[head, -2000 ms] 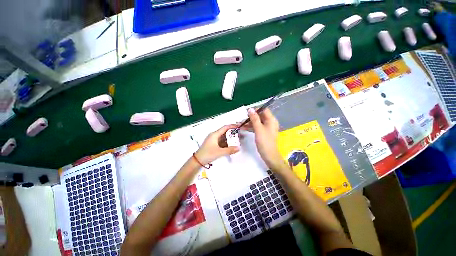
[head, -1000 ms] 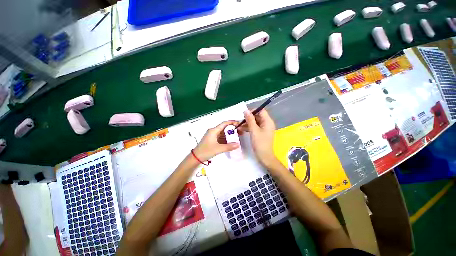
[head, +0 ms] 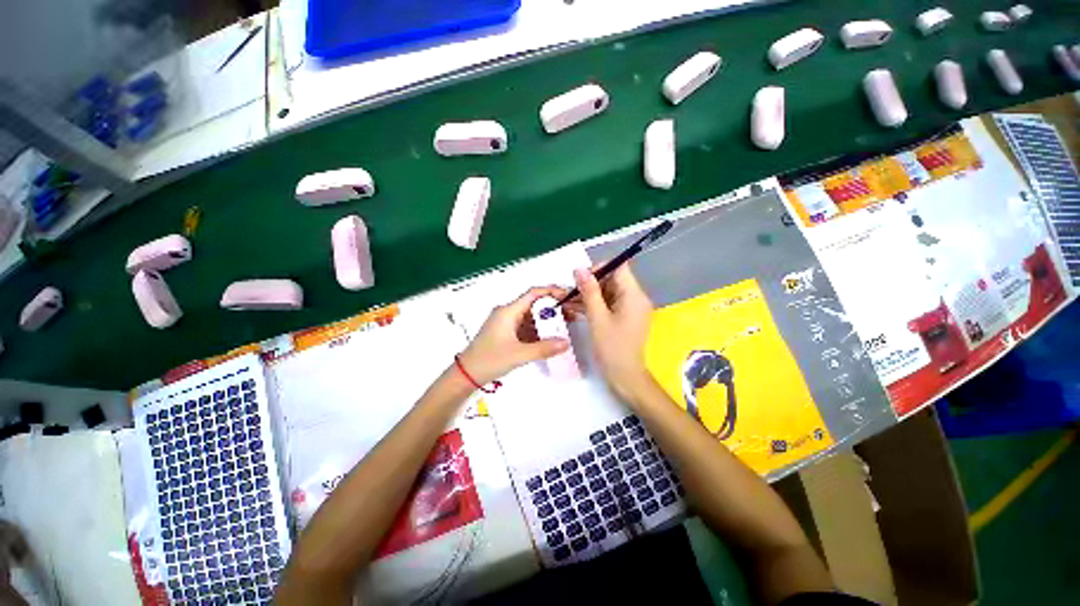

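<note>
A pale pink housing (head: 552,337) is held in my left hand (head: 512,337), its end turned up towards me. A small dark sticker (head: 547,315) shows on that end. My right hand (head: 616,320) holds slim black tweezers (head: 634,250), pen-like, slanting up to the right, with the lower tip at the housing's end. Whether the tip touches the sticker is too small to tell. A partly used sticker sheet (head: 521,423) lies under my hands, with rows of dark squares at its near end.
A green conveyor belt (head: 409,260) carries spaced pink housings beyond my hands. A full sticker sheet (head: 213,474) lies left. A yellow and grey printed sheet (head: 758,367) lies right. A blue tray (head: 409,26) stands beyond the belt. An open cardboard box (head: 918,509) is below the bench edge.
The housings on the belt have moved left. The tweezers have shifted slightly and are tilted at the held housing's end. The person's arm at the far left has mostly left view.
</note>
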